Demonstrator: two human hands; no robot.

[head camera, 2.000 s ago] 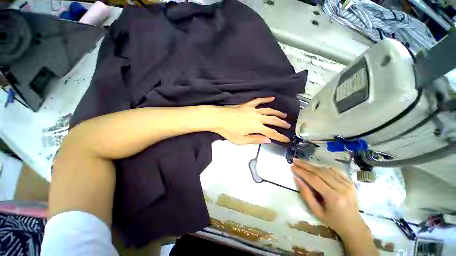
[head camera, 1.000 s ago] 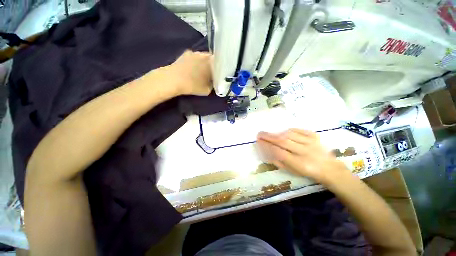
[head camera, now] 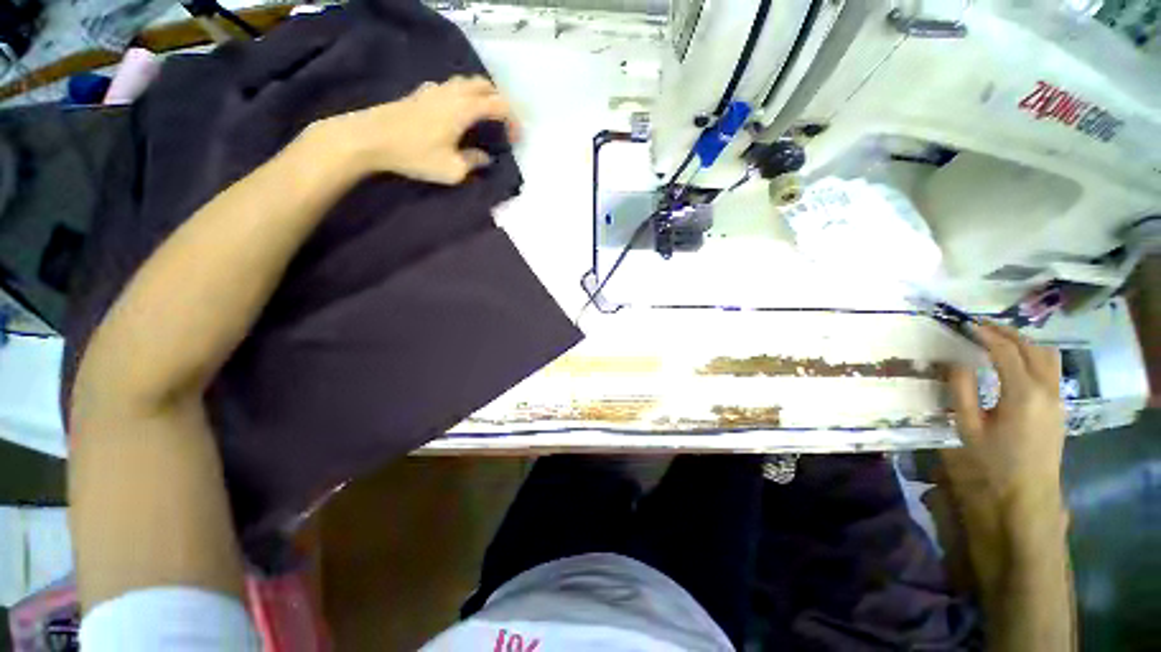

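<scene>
The dark purple-brown garment piece lies on the left of the table and hangs over its front edge. My left hand grips a bunched edge of it, fingers curled, left of the needle. The cloth is clear of the presser foot and needle; a thin dark thread runs from there towards the cloth corner. My right hand is at the right, its fingertips at the end of a small dark tool, perhaps snips. The tool's tip is blurred, and whether the hand grips it is unclear.
The cream machine head stands at the upper right, with a blue guard. The table's front edge is chipped and taped. A switch box is beside my right hand. A pink cone stands at the upper left.
My left hand and the garment have moved left, away from the needle. My right hand has moved right from the table below the needle to the dark tool. The view has shifted.
</scene>
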